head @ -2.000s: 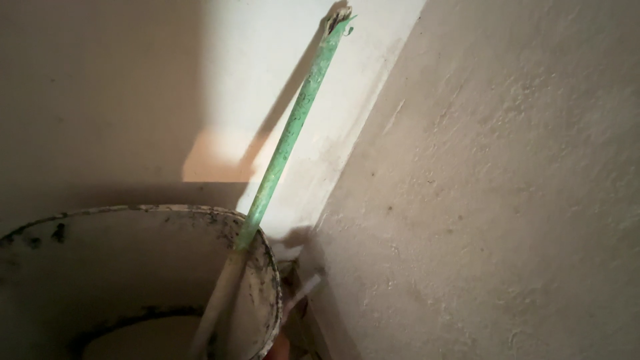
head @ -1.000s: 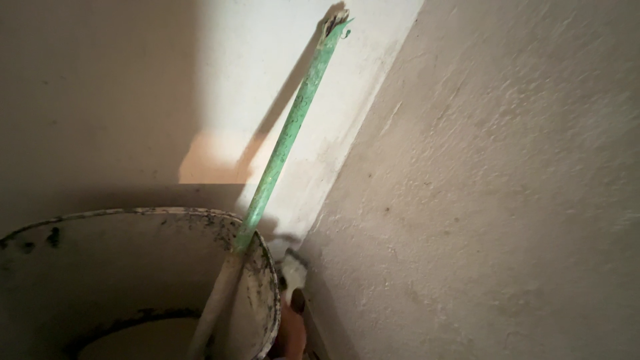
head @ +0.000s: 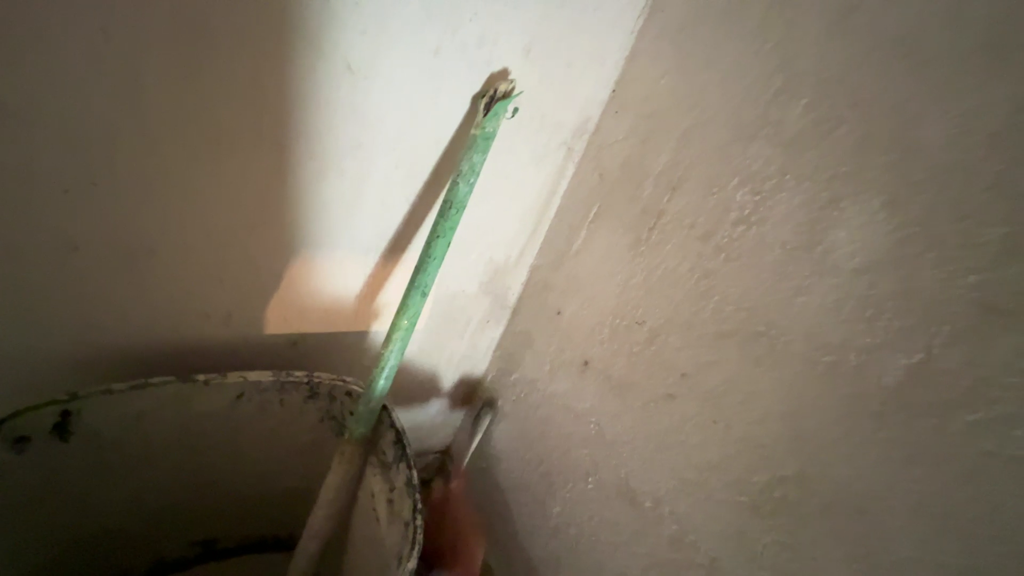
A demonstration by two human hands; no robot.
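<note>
My right hand is low in the view, blurred, between the outside of the bucket and the right wall. It grips a narrow, pale-edged tool, perhaps a brush or scraper, whose tip is by the wall corner; blur hides its exact kind. A large stained bucket fills the lower left, with light-coloured contents low inside. Against its rim leans a stick with a green covering, its upper end frayed and its bare lower part inside the bucket. My left hand is out of view.
A rough plastered wall takes up the right side. It meets a second wall in a corner behind the bucket. Bright light falls on part of that second wall, with the stick's shadow across it.
My right hand and the tool have come up into clearer view beside the bucket, and the tool now appears narrower, edge-on. The bucket and stick keep their places.
</note>
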